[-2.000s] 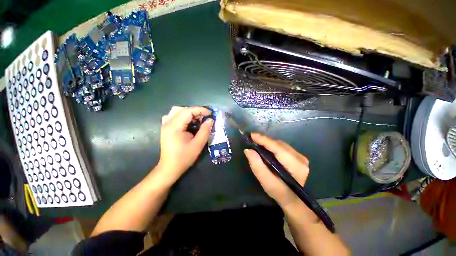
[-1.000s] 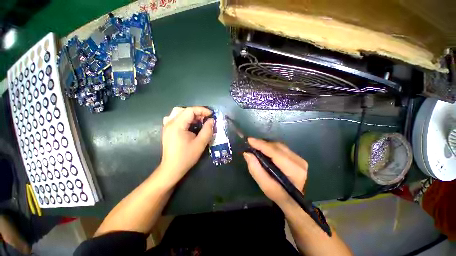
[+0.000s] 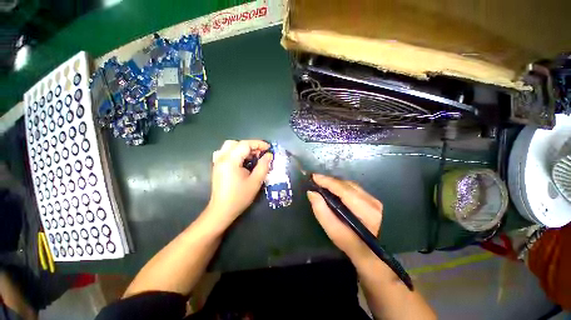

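A blue circuit board with a bright white middle lies on the dark green mat in front of me. My left hand is at its upper left, thumb and fingers pinching a small dark round component at the board's edge. My right hand holds the black soldering iron like a pen, its tip pointing at the board's upper right. Glare hides whether the tip touches the board.
A white component tray with rows of ringed circles is at left. A pile of boards lies behind it. A cardboard box surrounds a black fan. A tip cleaner and white desk fan are at right.
The view has shifted slightly, so the tray and board pile sit further right and lower. Both hands keep nearly the same pose, with the iron's tip still by the board's upper end.
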